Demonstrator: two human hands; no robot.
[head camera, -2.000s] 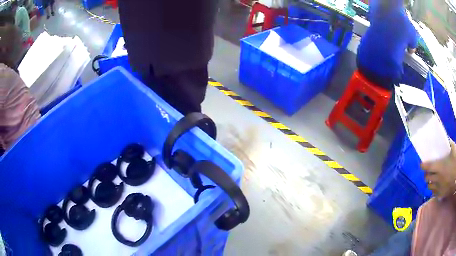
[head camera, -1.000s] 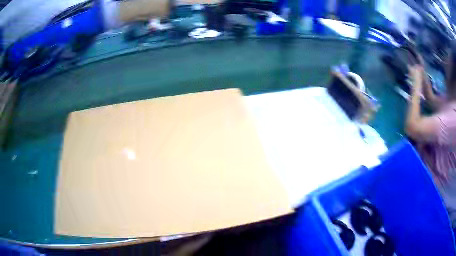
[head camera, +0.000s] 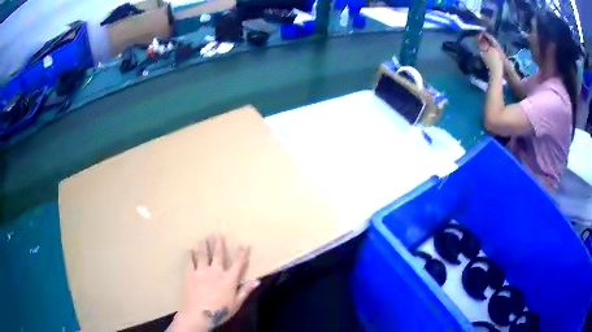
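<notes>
A large tan cardboard sheet (head camera: 149, 175) lies flat on the green bench, partly over white foam sheets (head camera: 324, 155). My left hand (head camera: 214, 282) rests palm down near the cardboard's front edge, fingers spread, holding nothing. A tattoo shows near the wrist. My right hand is out of the picture. A small brown carton (head camera: 431, 111) stands at the back right of the white sheets, with a white loop in it and a black smartphone (head camera: 399, 98) leaning on its front.
A blue crate (head camera: 415, 279) at the bench's right end holds several black headphones (head camera: 483, 277) on a white sheet. A person in pink (head camera: 548, 117) sits beyond it at right. A green post (head camera: 413, 39) stands behind. Blue bins (head camera: 55, 58) and cartons line the back left.
The view has swung from the crate and aisle to the bench, then shifted slightly right. My left hand now shows on top of the cardboard; a second ago only a blurred hand showed at its front edge.
</notes>
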